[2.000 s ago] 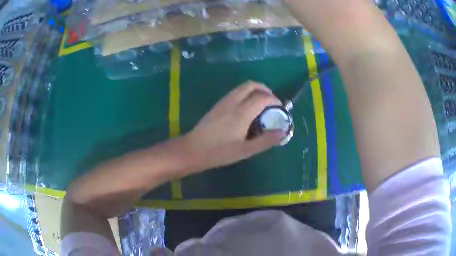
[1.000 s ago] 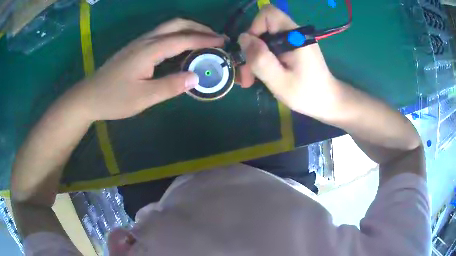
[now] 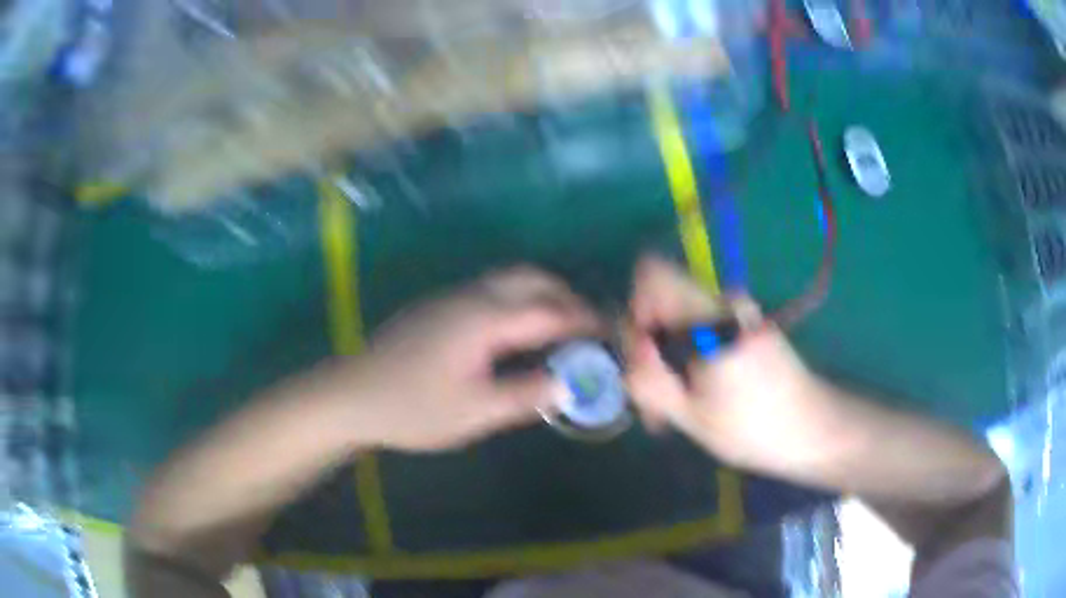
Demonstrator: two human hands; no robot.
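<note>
The whole view is blurred. The round part [image 3: 588, 386], a pale disc with a darker rim, sits in the round fixture over the green mat. My left hand [image 3: 468, 362] grips its left side, with the thumb at the disc's edge. My right hand [image 3: 736, 380] holds the black test probe [image 3: 704, 340] with its blue dot, just right of the disc. Whether the probe tip touches anything is too blurred to tell. The red test lead [image 3: 829, 234] curves up from the probe.
Clear trays with brown cardboard [image 3: 444, 105] lie along the back of the green mat [image 3: 503, 491]. A loose round part [image 3: 866, 161] lies on the mat at the right, another [image 3: 828, 21] above it. Stacked trays [image 3: 1038, 175] stand at the right edge.
Both hands, disc and probe appear lower and further right in the view, which has shifted to show the back trays. Two seconds ago the right arm reached far forward; now the right hand holds the probe.
</note>
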